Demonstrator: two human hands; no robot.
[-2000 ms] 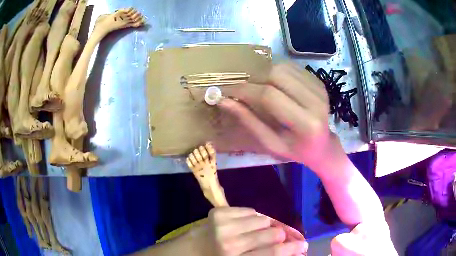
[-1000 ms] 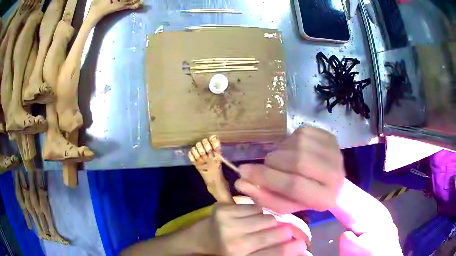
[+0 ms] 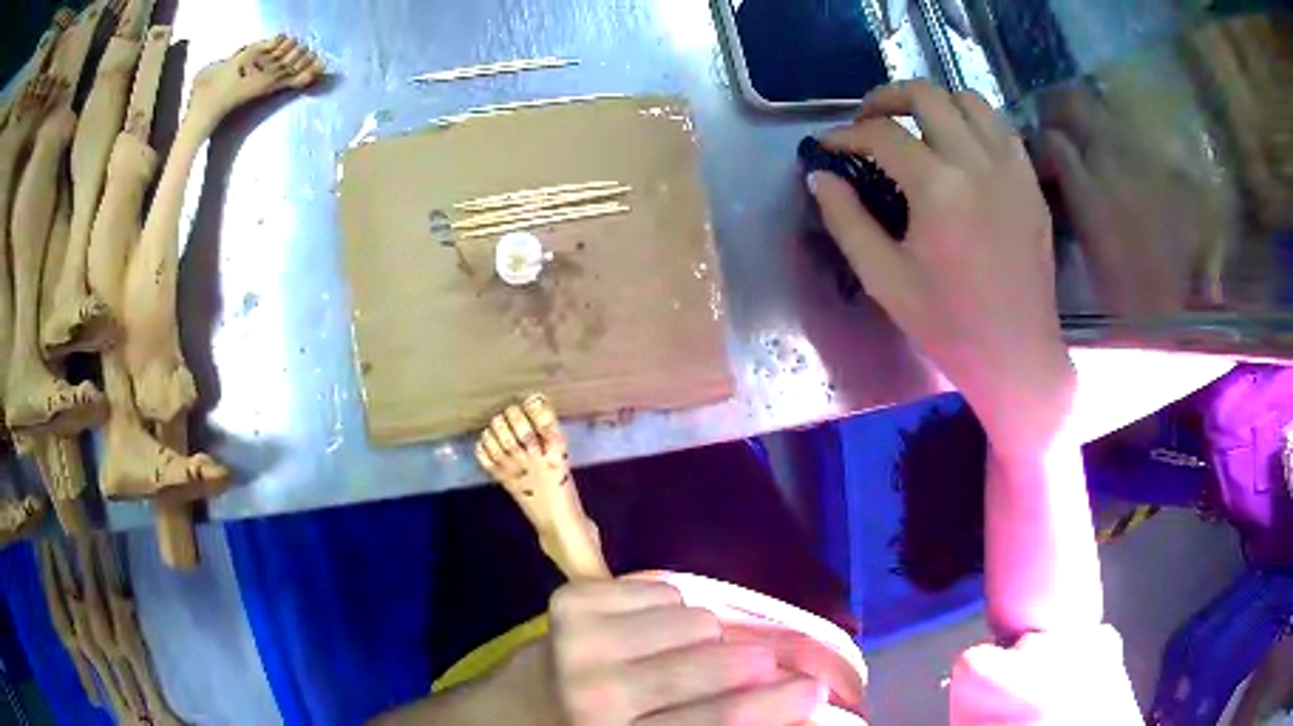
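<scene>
A tan figure leg [image 3: 546, 489] points toes-up at the bench edge, its foot just below the cardboard pad. My left hand [image 3: 667, 660] is closed round its lower part. My right hand [image 3: 943, 213] is over the heap of black straps [image 3: 872, 192] at the right, with thumb and fingers at the heap. My hand hides much of the heap, and I cannot tell whether a strap is gripped. The small white glue cup [image 3: 521, 258] stands on the cardboard pad [image 3: 638, 333], with a stick end seemingly in it. Several toothpicks [image 3: 539, 209] lie just beyond the cup.
Many tan legs [image 3: 142, 284] are piled at the left. A smartphone [image 3: 808, 50] lies at the back right. The shiny metal cabinet [image 3: 1149, 213] stands at the right. Blue crates [image 3: 340, 596] are below the bench edge. Part of a person in purple [image 3: 1255, 468] shows at the far right.
My right hand has moved from the foot, where it held a toothpick, up and right to the black straps. The view has shifted. My left hand still holds the leg.
</scene>
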